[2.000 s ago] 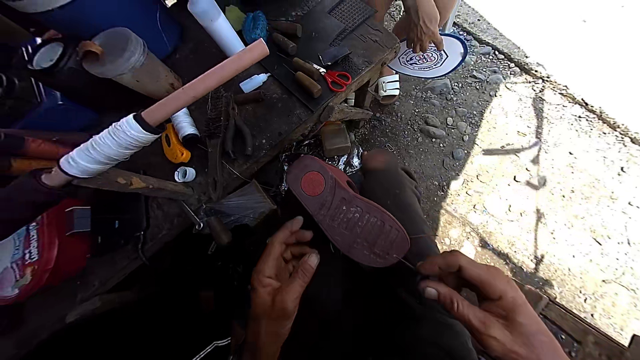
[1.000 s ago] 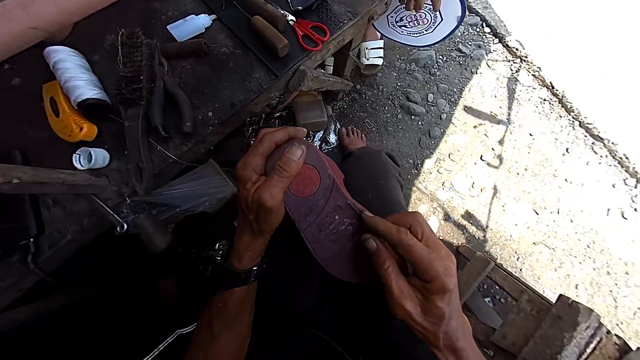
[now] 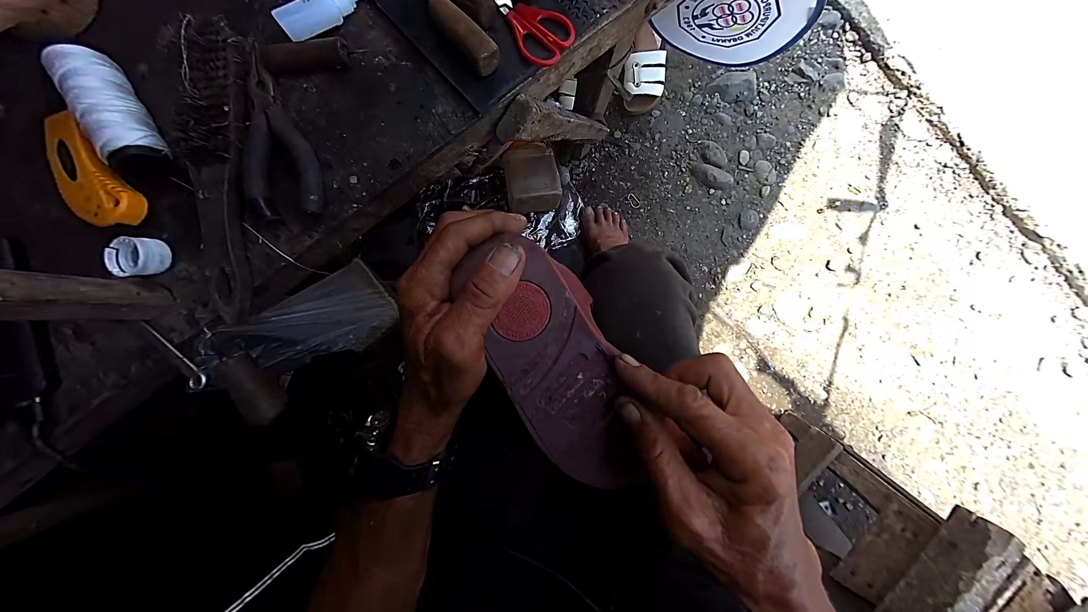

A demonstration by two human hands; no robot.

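A dark red shoe sole (image 3: pixel 557 382) with a round red inset near one end faces up above my lap. My left hand (image 3: pixel 450 323) grips that upper end, its thumb lying on the sole near the inset. At the sole's right edge is my right hand (image 3: pixel 714 450), thumb and forefinger close together by the edge. Whether they pinch a thin thread or tool there is too small to tell. The far side of the shoe is hidden. A dark band circles my left wrist.
On the dark wooden workbench (image 3: pixel 382 119) at upper left lie a white thread spool (image 3: pixel 102 98), a yellow-orange tool (image 3: pixel 89 174), pliers (image 3: pixel 276 144), a wire brush (image 3: pixel 208 85) and red-handled scissors (image 3: pixel 540 34). A white sandal (image 3: pixel 643 78) stands beyond the bench. Wooden boards (image 3: pixel 901 544) lie at lower right.
My left hand, held apart from the sole two seconds ago, has taken hold of its upper end. My right hand has moved up along the sole's edge. The view has shifted closer.
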